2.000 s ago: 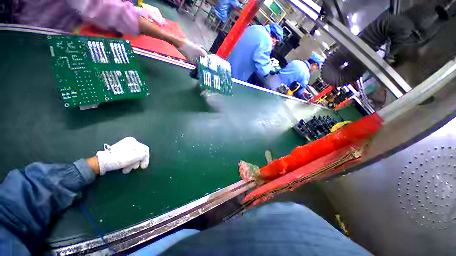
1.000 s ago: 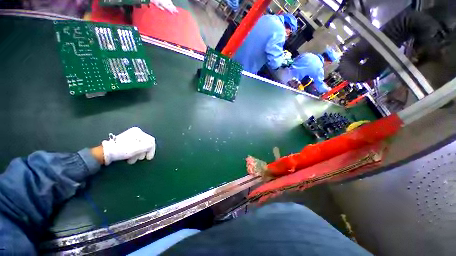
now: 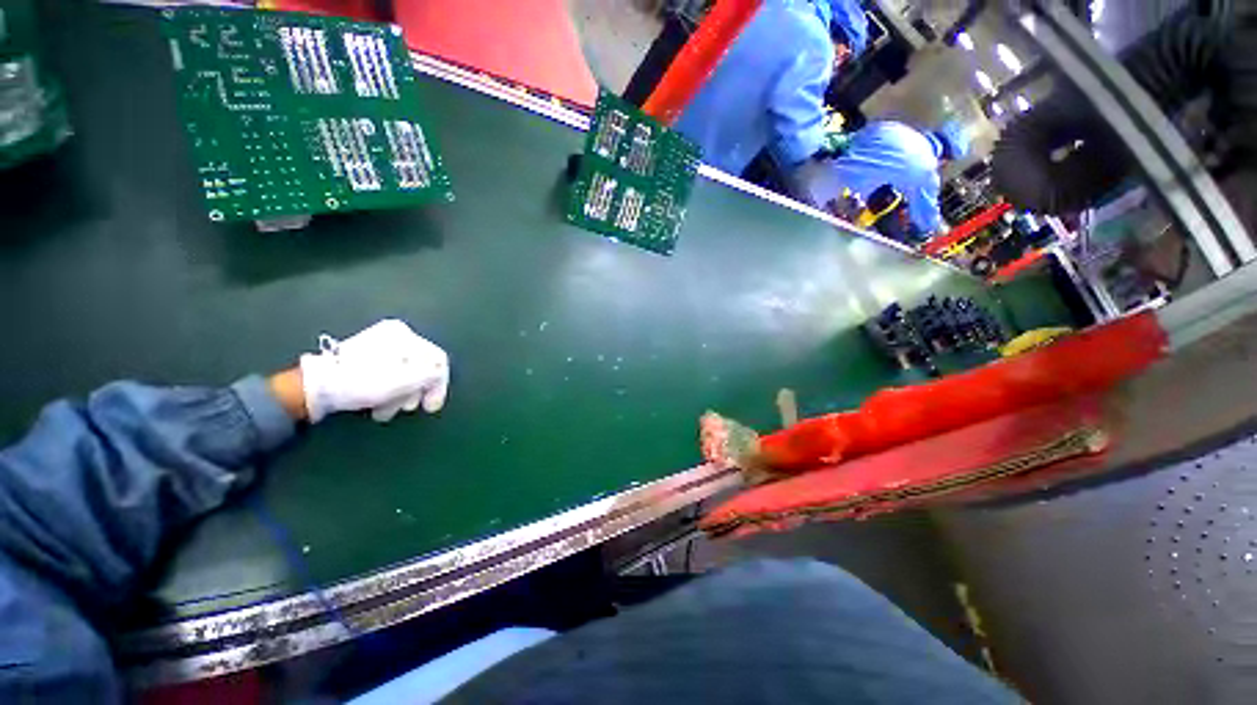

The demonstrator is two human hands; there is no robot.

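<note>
My left hand (image 3: 379, 371), in a white knit glove, rests on the dark green conveyor belt (image 3: 552, 400) with its fingers curled together and nothing visible in it. A large green circuit board (image 3: 297, 131) lies solder side up beyond my hand, with a pale part showing under its near edge. A second green board (image 3: 633, 176) lies tilted near the belt's far edge. Part of a third board (image 3: 25, 110) shows at the left edge. My right hand is not in view.
The silvery side rail (image 3: 469, 563) runs along the near edge. A red-wrapped bar (image 3: 951, 400) meets it, with a board of black components (image 3: 937, 332) beyond. A red post (image 3: 700, 58), red mat (image 3: 517, 41) and two people in blue (image 3: 772, 83) are across the belt.
The view has shifted, so the scene sits differently. A coworker's hand that touched the second board has gone from view. A third board has appeared at the left. My left hand stays curled on the belt.
</note>
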